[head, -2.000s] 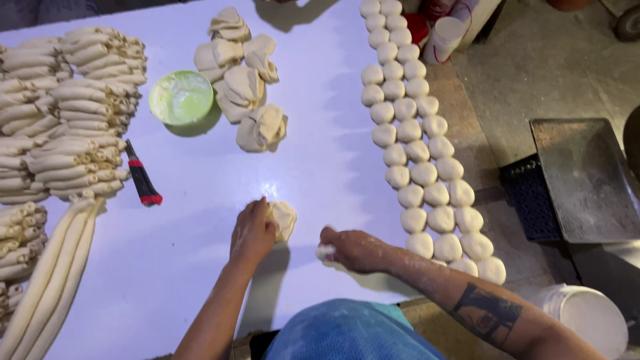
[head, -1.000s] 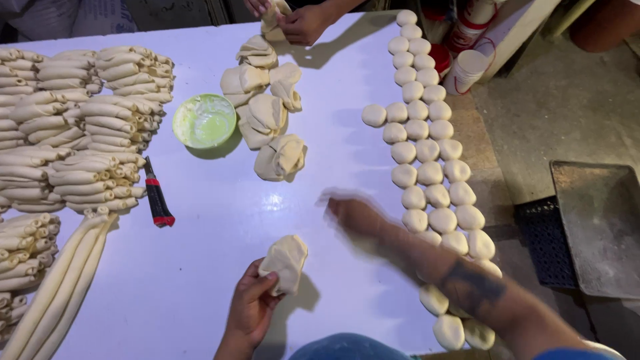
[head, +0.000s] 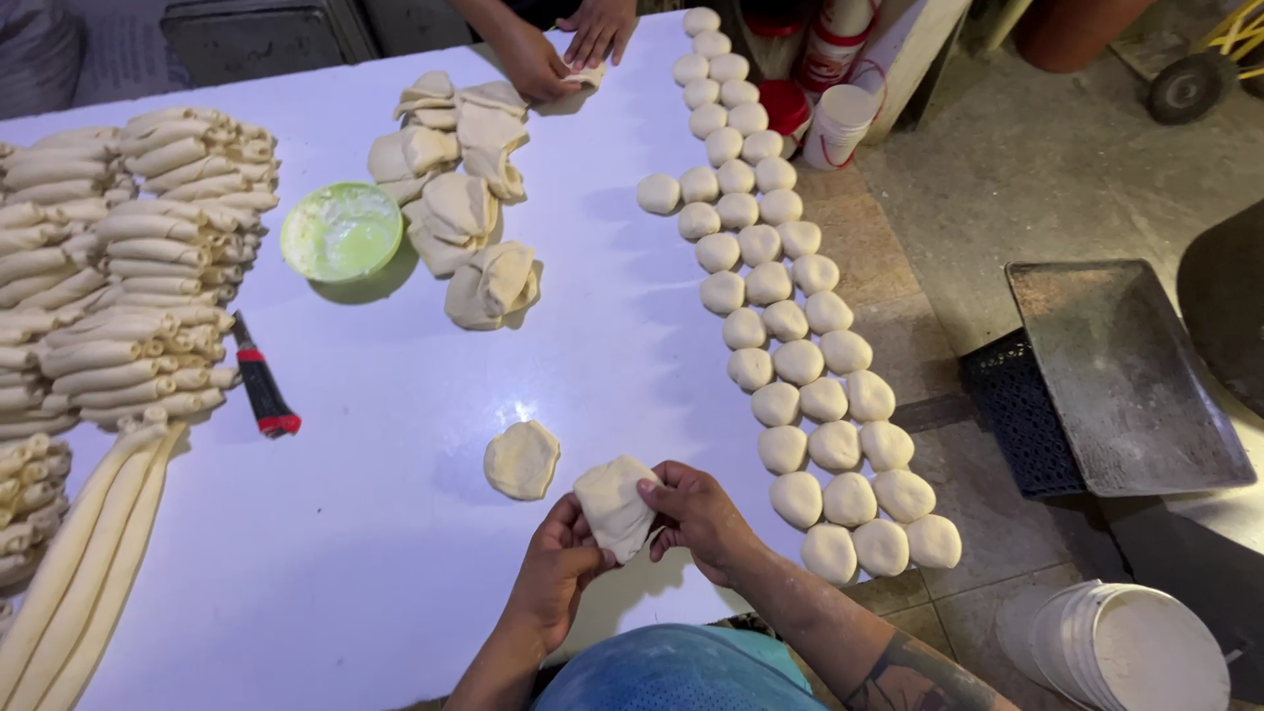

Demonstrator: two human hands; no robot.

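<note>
Near the table's front edge, my left hand (head: pixel 561 565) and my right hand (head: pixel 696 518) hold a folded piece of dough (head: pixel 616 506) between them, the left at its lower left side and the right at its upper right. Just left of it a flattened dough round (head: pixel 521 460) lies on the white table (head: pixel 395 513). Farther back are piles of folded dough pieces (head: pixel 491 283) beside a green bowl (head: pixel 342 233) with white residue inside. Rows of dough balls (head: pixel 834 444) line the table's right side, to the right of my right hand.
Rolled dough sticks (head: pixel 148 257) and long dough strips (head: pixel 89 583) cover the left side, near a black and red utility knife (head: pixel 262 385). Another person's hands (head: pixel 553 59) work dough at the far edge. Buckets (head: pixel 1126 642), a metal tray (head: pixel 1116 385) and a crate (head: pixel 1017 415) stand right.
My right hand has come back from over the table to the dough in my left hand. A flattened round now lies on the table to their left. The other person's hands are still at the far edge.
</note>
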